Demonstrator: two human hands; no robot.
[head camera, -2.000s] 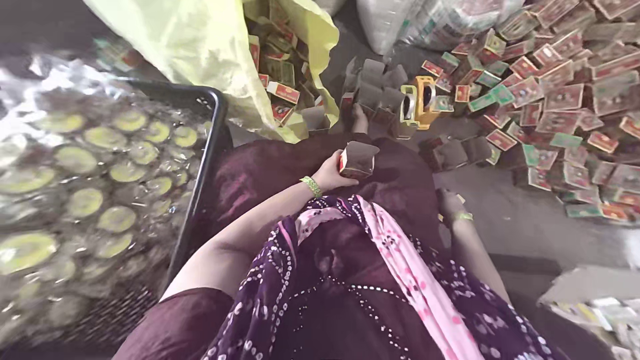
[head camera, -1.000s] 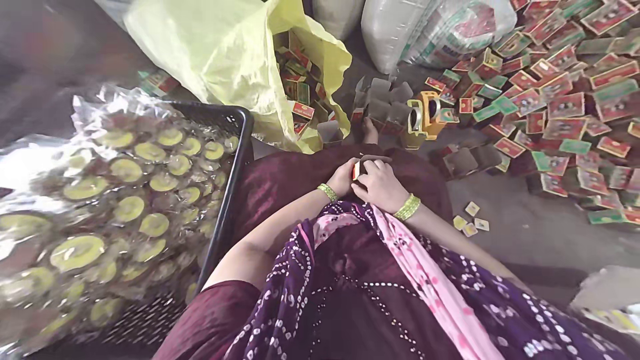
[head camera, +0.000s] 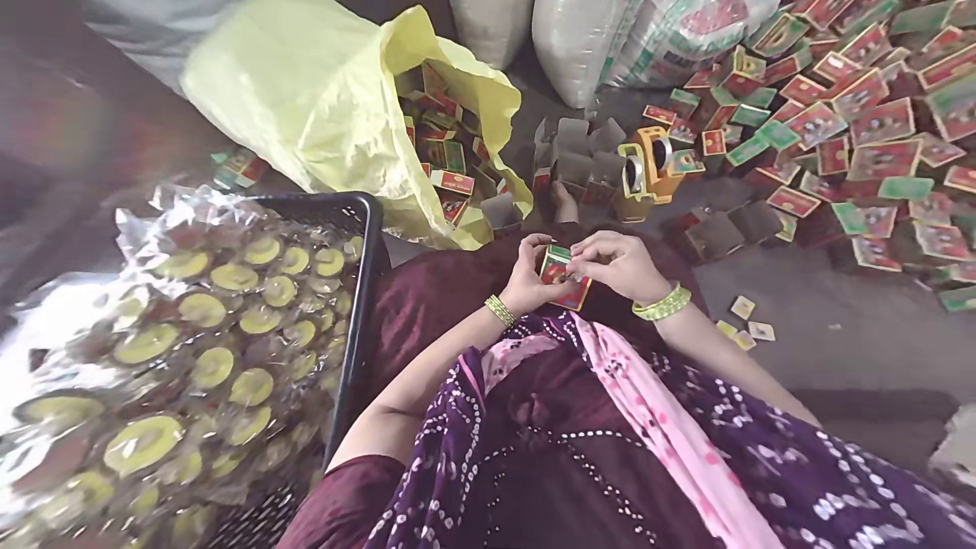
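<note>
A small red and green cardboard box (head camera: 566, 279) is gripped in my left hand (head camera: 531, 279) above my lap. My right hand (head camera: 619, 265) is at the box's top right side, thumb and fingers drawn together against its green end; whether they pinch anything there is hard to tell. Open grey-brown cartons (head camera: 583, 156) stand beyond my hands, near my foot. To the right of them are two tape rolls in orange and yellow holders (head camera: 648, 174). A few small square pieces (head camera: 743, 307) lie on the floor to the right.
At left, a black plastic crate (head camera: 370, 252) holds many clear-wrapped packets with yellow-green discs (head camera: 213, 367). A yellow sack (head camera: 305, 99) of small boxes lies open ahead. White sacks (head camera: 568, 46) stand behind. Many red and green boxes (head camera: 884, 160) are heaped at the right.
Two seconds ago my left hand alone held an open box, and my right hand was lower right. My right hand has since come to the box, which now shows its printed red face.
</note>
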